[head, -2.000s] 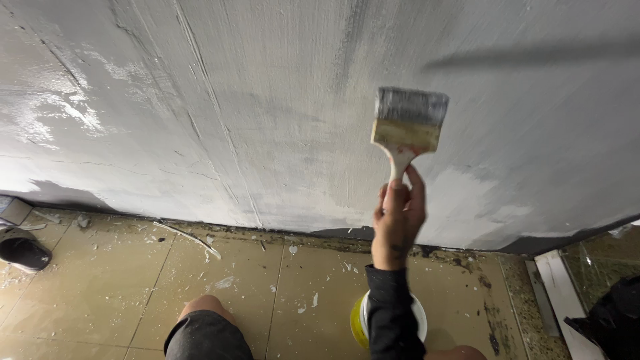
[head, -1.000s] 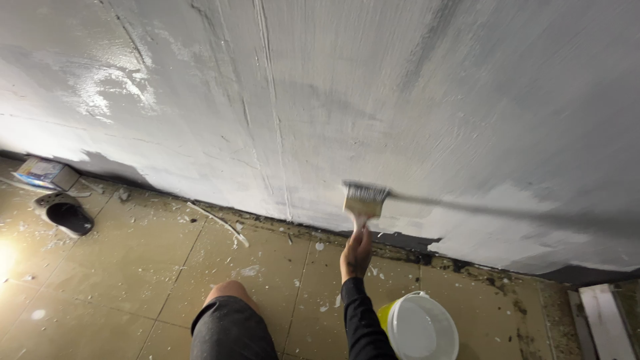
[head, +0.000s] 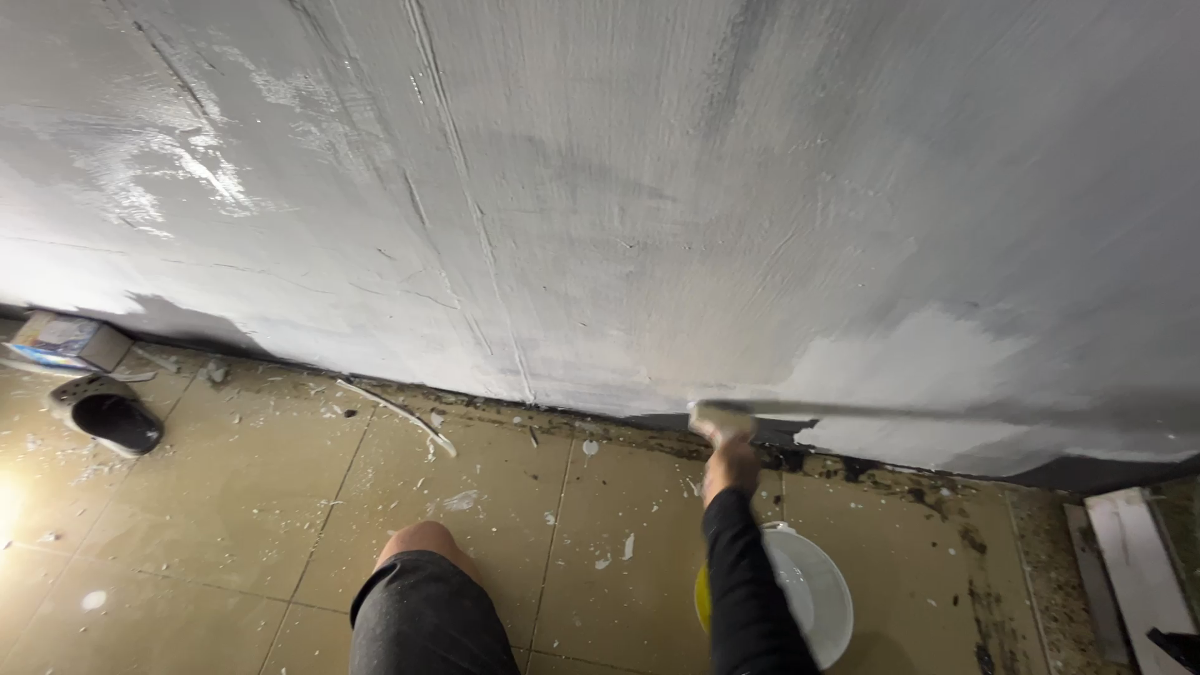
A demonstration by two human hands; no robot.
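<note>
My right hand (head: 733, 469) grips the handle of a wide flat paintbrush (head: 720, 422), blurred, with its bristles at the foot of the grey-coated wall (head: 581, 234). The brush is low on the wall, just above the floor joint, beside a dark grey strip. Below and to the right of the hand, a white plastic bucket (head: 825, 586) stands on the tiles, partly hidden by my black sleeve. Something yellow shows at the bucket's left side. My left hand is out of the picture.
On the tiled floor (head: 234, 487) lie scattered flakes and a thin white strip (head: 398, 417). A clog (head: 108, 417) and a small box (head: 70, 339) sit at the left by the wall. Pale boards (head: 1134, 562) lie at the lower right. My bent knee (head: 427, 544) is at bottom centre.
The right hand has brought the brush down from higher on the wall to the wall's foot, still gripping it. The view has shifted, bringing the clog and box further in.
</note>
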